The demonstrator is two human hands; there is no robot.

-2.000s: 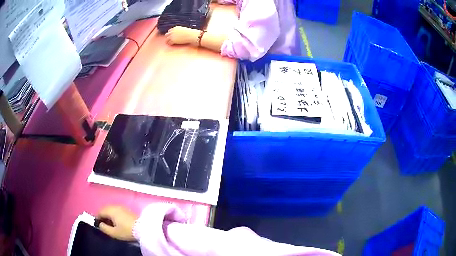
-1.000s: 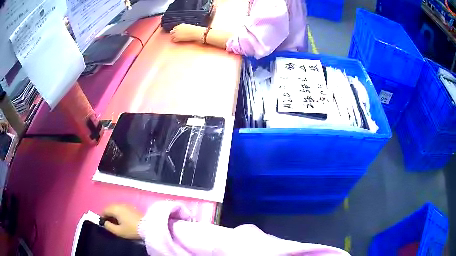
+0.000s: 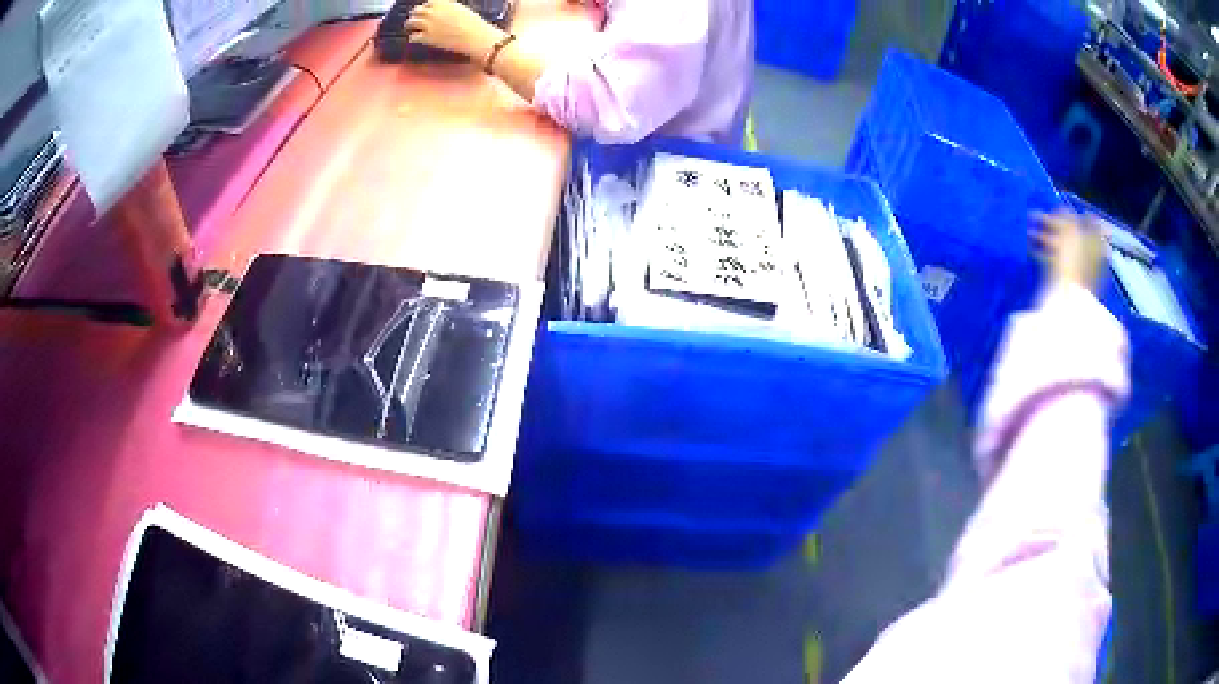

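A dark glossy tablet (image 3: pixel 350 354) lies on a white sleeve on the pink-orange bench, with a white label near its upper right corner. A second dark tablet (image 3: pixel 227 621) lies nearer, in a white sleeve, cut off by the bottom edge; its label is near its right end. My right hand (image 3: pixel 1072 250) is blurred, stretched out to the right beside the blue crates, with fingers apart and nothing seen in it. It is away from both tablets. My left hand is out of the picture.
A blue crate (image 3: pixel 722 441) beside the bench holds sleeved units and a handwritten sign (image 3: pixel 715 230). More crates (image 3: pixel 956 174) stand at right. A co-worker's hand (image 3: pixel 452 27) rests on stacked dark units. An orange post (image 3: pixel 158 241) and hanging sheets (image 3: pixel 114 94) are at left.
My right hand has left the near tablet and swung to the far right. The view has shifted, showing more of the near tablet. The co-worker's hand has moved onto the stack.
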